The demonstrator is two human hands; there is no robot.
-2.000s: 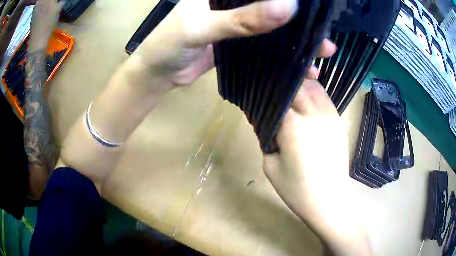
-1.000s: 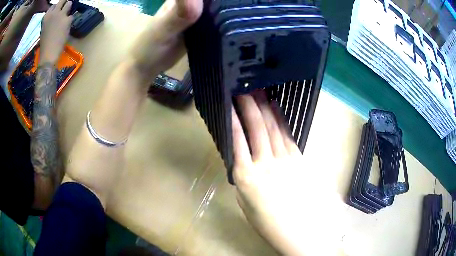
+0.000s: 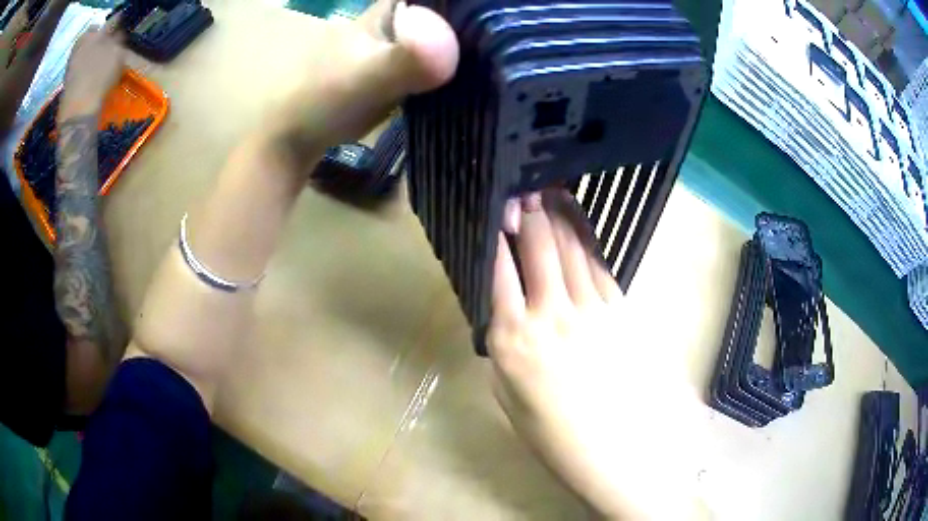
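A thick stack of black phone middle frames (image 3: 611, 117) is held up at top centre, tilted, its solid section and open window facing me. My left hand (image 3: 356, 76) is at the stack's upper left side, thumb along its edge; its fingers are hidden behind the stack. My right hand (image 3: 555, 295) comes from below with its fingers inside the window of the frames.
A smaller stack of frames (image 3: 743, 336) stands at right on the cardboard bench cover (image 3: 326, 387), more dark frames (image 3: 877, 458) at far right. Frames (image 3: 356, 168) lie behind my left wrist. A neighbour's tattooed arm (image 3: 79, 224) crosses an orange tray (image 3: 153, 102). White trays (image 3: 814, 132) are piled upper right.
The stack has turned from its edge to its front face, and over the last second has shifted slightly right. My right hand's fingers have moved into the window. The neighbour's hand has moved.
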